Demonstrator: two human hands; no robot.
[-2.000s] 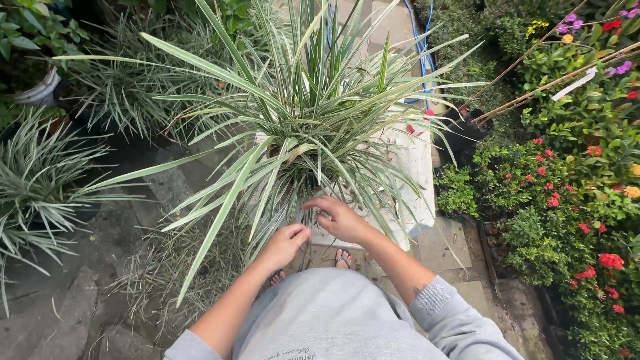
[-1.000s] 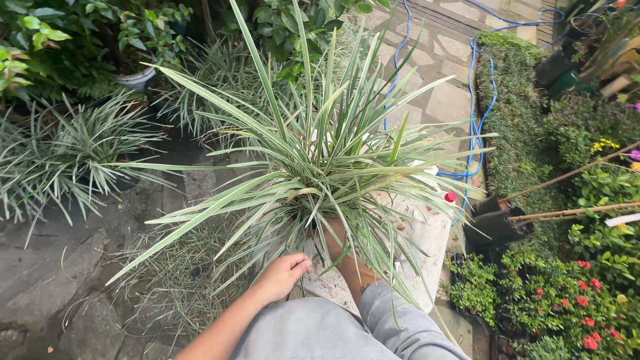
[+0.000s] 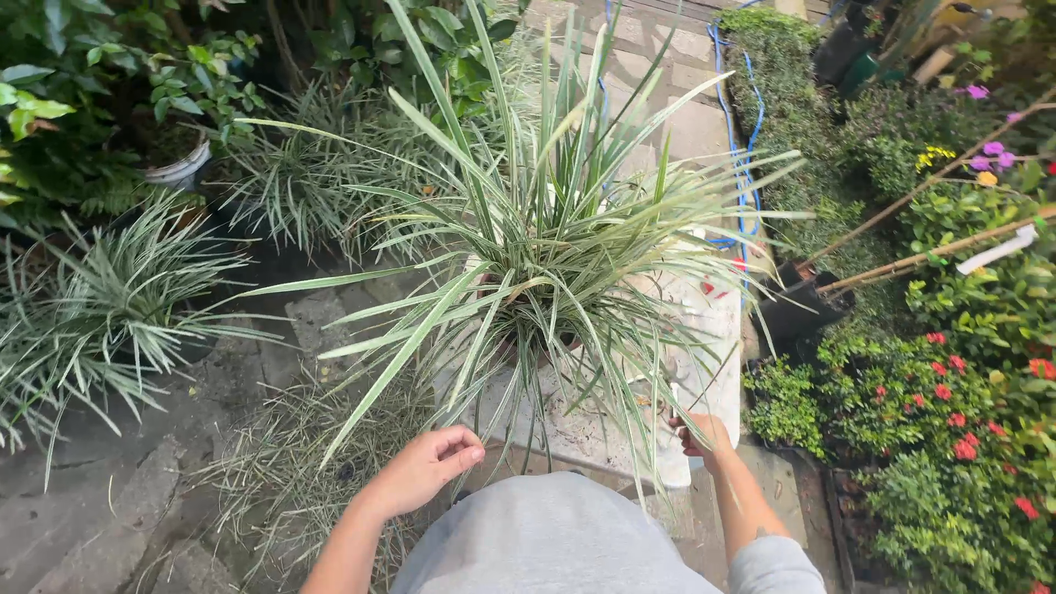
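Note:
A potted plant with long variegated strap leaves [image 3: 536,247] stands on a white table [image 3: 577,429] marked with soil and bits of debris. Its pot shows only partly beneath the foliage. My left hand [image 3: 429,466] hovers at the table's near left, fingers curled, with nothing seen in it. My right hand [image 3: 701,437] is at the near right corner of the table, its fingertips closed around a thin dark leaf or stem among the drooping leaves. Leaves partly cover those fingertips.
Cut leaves [image 3: 313,462] lie heaped on the stone paving at left. More variegated plants [image 3: 148,305] stand farther left. A blue hose [image 3: 747,165] runs beyond the table. Black pots [image 3: 796,309] with stakes and red-flowered shrubs [image 3: 949,412] line the right.
My right hand, reaching in at the plant's base a second ago, is now out at the table's right corner with a thin leaf or stem. My left hand remains near the front leaves.

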